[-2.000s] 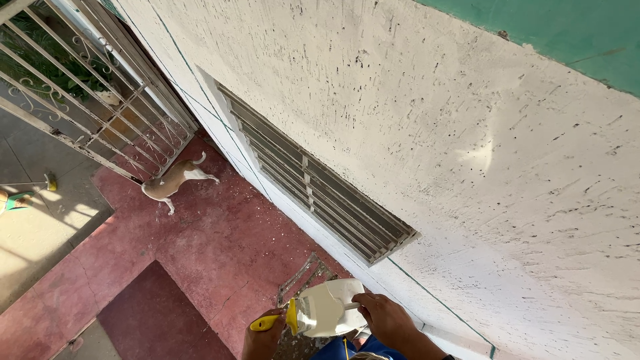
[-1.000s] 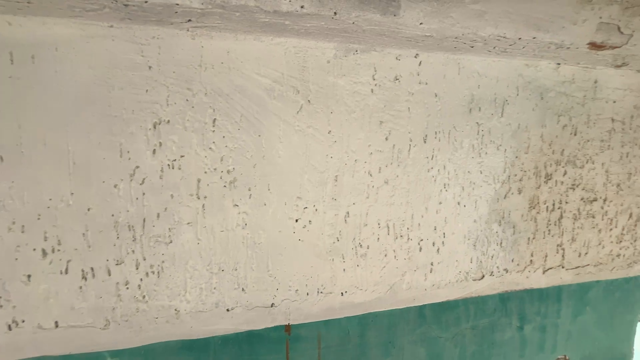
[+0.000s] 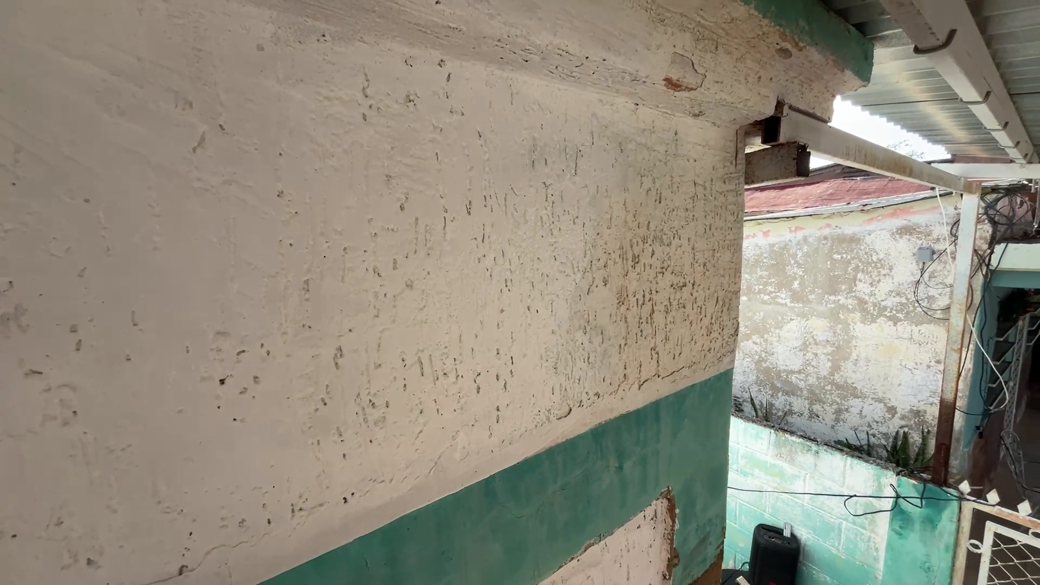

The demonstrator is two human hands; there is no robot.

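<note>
Neither of my hands shows in the head view, so what they hold or touch is hidden. A rough, pitted cream-painted plaster wall (image 3: pixel 390 268) fills the left and middle of the view. Along its lower part runs a green painted band (image 3: pixel 569 479), and a patch of bare pale plaster (image 3: pixel 613 548) with a broken brown edge interrupts the green. A ledge above the wall has a chipped spot (image 3: pixel 682 73) showing reddish material.
Right of the wall's corner, a metal beam (image 3: pixel 877 154) meets a rusty post (image 3: pixel 955 341) under a corrugated metal roof (image 3: pixel 902 97). Cables (image 3: pixel 1003 219) hang there. Lower down are a green block wall (image 3: pixel 845 487), a black speaker (image 3: pixel 773 552) and a metal gate (image 3: pixel 1007 552).
The view has swung far up and right. Both hands, with a yellow-handled tool and a pale piece between them, were visible two seconds ago and are out of view now.
</note>
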